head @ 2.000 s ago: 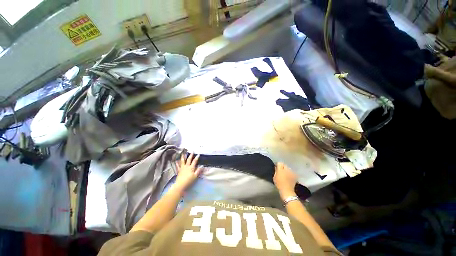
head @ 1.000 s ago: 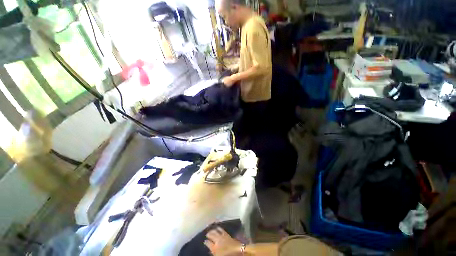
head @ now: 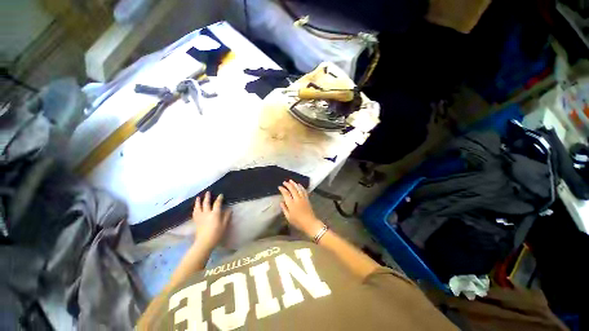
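Note:
A long black cloth strip (head: 252, 183) lies along the near edge of the white-covered pressing table (head: 187, 149). My left hand (head: 210, 218) rests flat with fingers spread on the strip's near edge, around its middle. My right hand (head: 298, 205) rests on its right end, fingers apart, palm down. Neither hand visibly grips the cloth. The strip's left end runs towards grey-taupe cloth (head: 100, 245) at the left; whether they are joined cannot be told. The steam iron (head: 323, 110) stands on the scorched rest cloth (head: 368, 116) at the table's right end.
A yellow ruler (head: 113, 147) lies at the left, with grey strips (head: 151, 116) across it. Black scraps (head: 266, 81) lie near the far edge. A blurred grey heap (head: 32, 149) is at far left. A blue crate (head: 403, 249) with dark garments (head: 478, 200) stands on the floor at right.
The view swung up to the right, then back down. My left hand is back in view on the black strip. The strip now lies flatter, and my right hand's fingers have opened since two seconds ago.

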